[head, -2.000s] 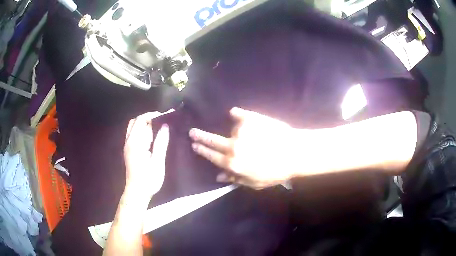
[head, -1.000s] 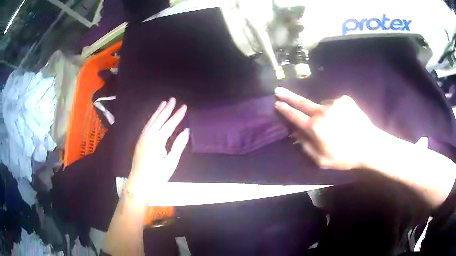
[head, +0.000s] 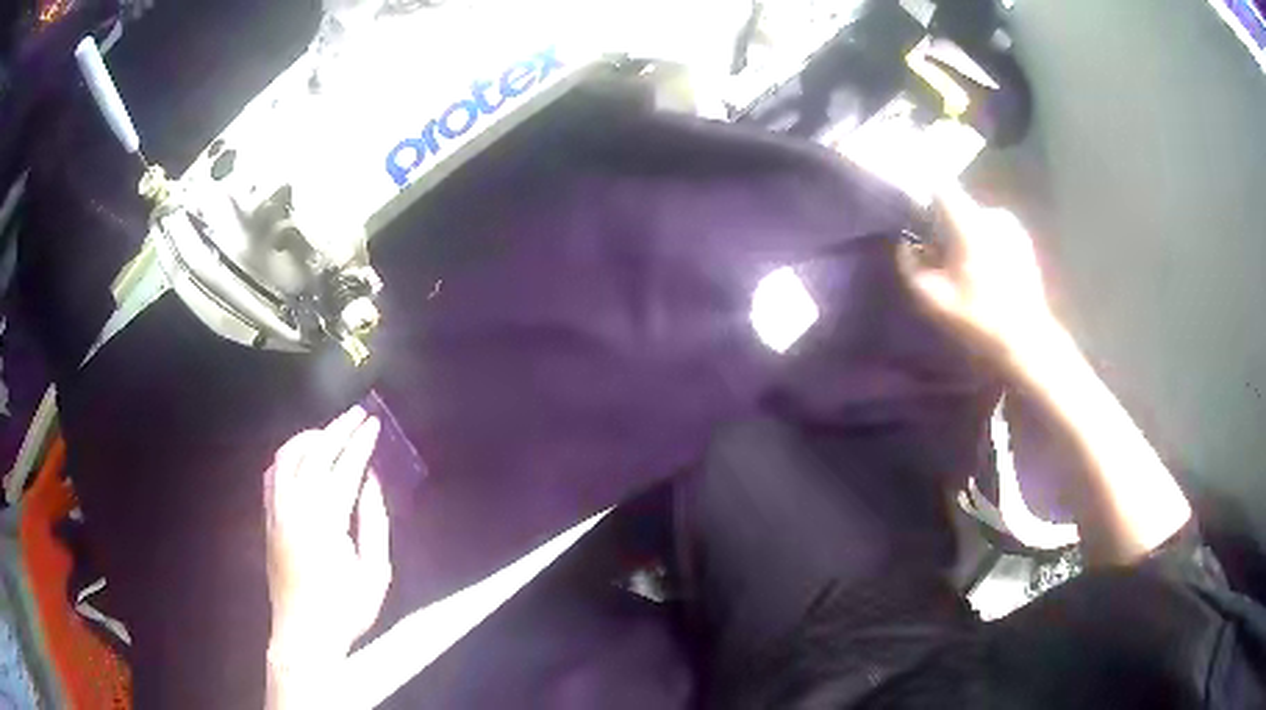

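The dark purple garment panel (head: 555,319) covers the machine bed. A small purple piece, perhaps the patch pocket (head: 399,447), shows beside my left fingertips, mostly hidden by the hand. My left hand (head: 322,534) lies low over the panel in front of the needle area; I cannot tell whether it grips the piece or rests on it. The presser foot area (head: 357,340) is just beyond its fingertips. My right hand (head: 983,271) is at the far right, by the panel's edge and some white items; glare hides its fingertips and any hold.
The white sewing machine head (head: 458,104) with blue lettering crosses the upper left. A white-handled tool (head: 108,94) stands at its far end. An orange crate (head: 70,596) is at the lower left. A bright reflection lies on the panel. A white table edge (head: 479,590) shows below.
My right hand has moved away from the needle area to the far right. My left hand is now nearer the needle area, covering most of the small piece. The view has turned and shifted right.
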